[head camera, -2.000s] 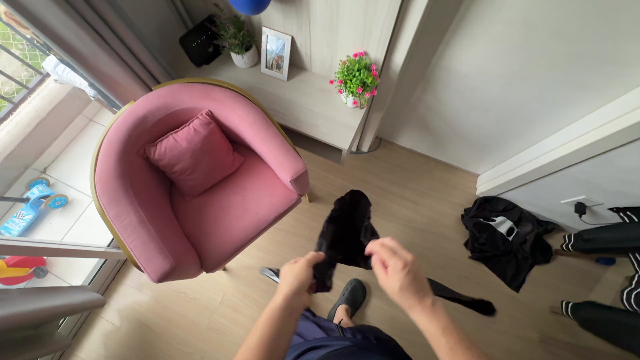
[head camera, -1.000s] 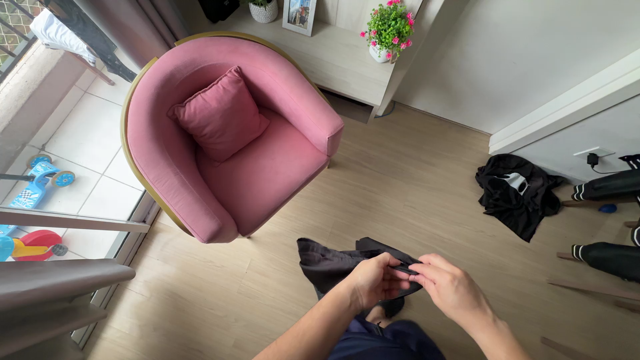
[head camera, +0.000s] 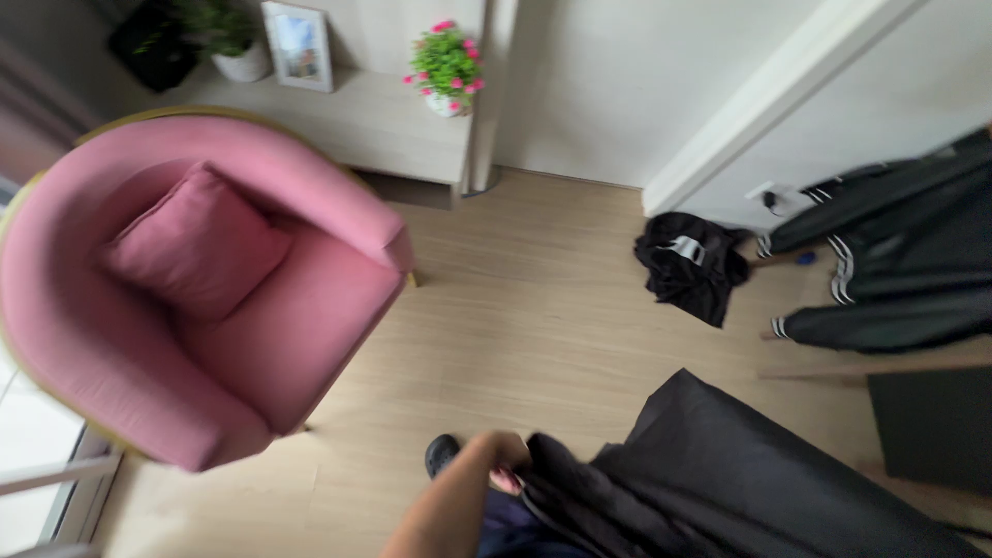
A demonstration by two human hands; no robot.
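Observation:
A large dark cloth [head camera: 744,465], perhaps a garment, spreads across the lower right of the head view. My left hand [head camera: 510,457] is at its upper left edge, fingers closed around a bunched part of the fabric. My right hand cannot be seen; the cloth fills the side where it might be. Below my left forearm shows dark blue clothing on my lap or legs, and one dark clog [head camera: 442,456] stands on the wooden floor just left of the forearm.
A pink armchair [head camera: 310,310] with a pink cushion [head camera: 198,244] stands at left. Behind it, a low shelf [head camera: 387,139] holds a picture frame [head camera: 301,50] and potted plants. Black clothing [head camera: 690,267] lies by the wall; a dark striped-cuff jacket [head camera: 914,248] hangs at right.
The dark cloth, bunched between both hands a second ago, now spreads out toward the right. The right hand has gone out of sight. The view has shifted.

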